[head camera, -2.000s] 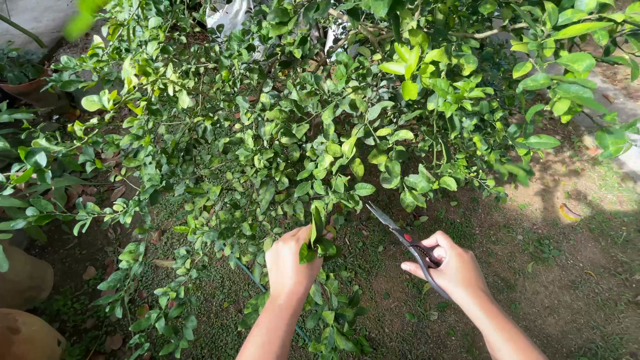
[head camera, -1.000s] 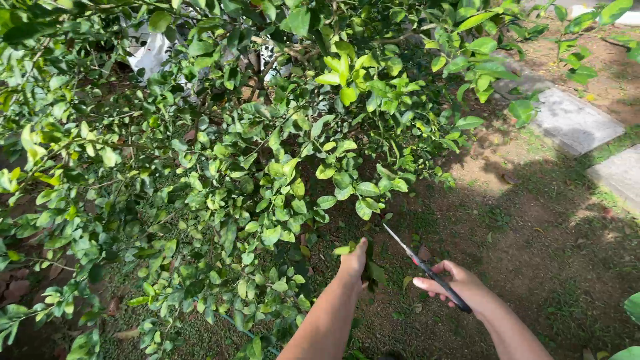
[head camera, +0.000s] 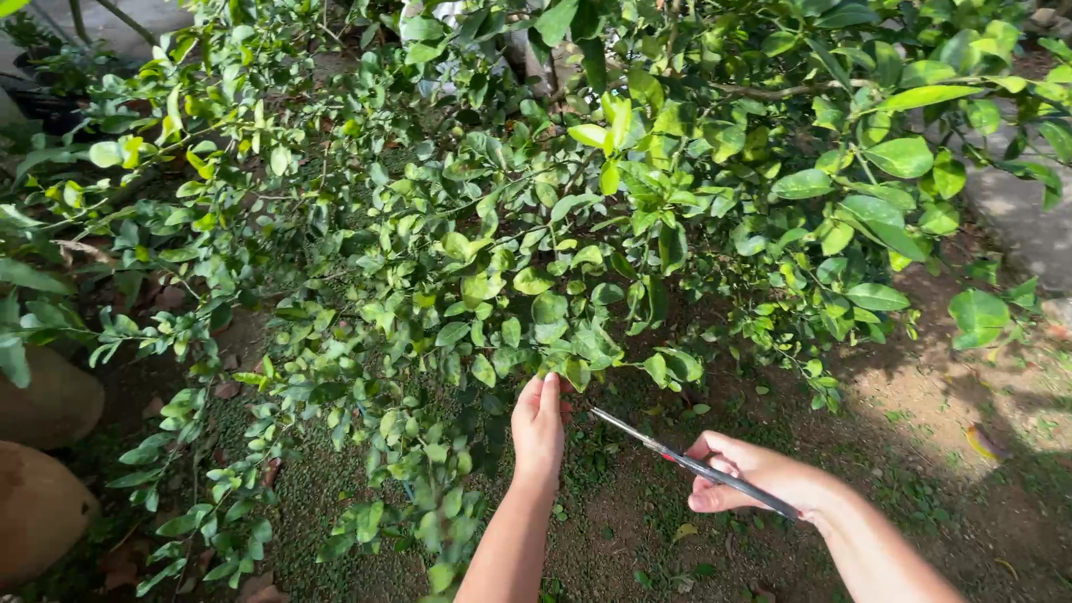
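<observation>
A leafy green shrub (head camera: 502, 251) fills much of the view, some of its leaves mottled yellow. My left hand (head camera: 538, 427) is raised to the shrub's lower edge, thumb and fingers pinched at a leafy shoot (head camera: 578, 368); the exact spot between the fingertips is hidden. To the right, my right hand (head camera: 745, 477) grips a pair of pruning shears (head camera: 657, 448) with dark handles and a red spot near the pivot. The shears are seen edge-on, so how far the blades are apart cannot be told. Their tip points up and left, just right of my left fingers, below the leaves.
Two rounded clay-coloured pots (head camera: 38, 511) stand at the lower left. Bare soil with small weeds (head camera: 837, 519) lies below and to the right. Concrete paving (head camera: 1022, 209) shows at the right edge. A branch with larger leaves (head camera: 900, 159) reaches across the upper right.
The leafy piece held in my left hand two seconds ago no longer shows there. My left hand is now up at the shrub's leaves. The shears remain in my right hand.
</observation>
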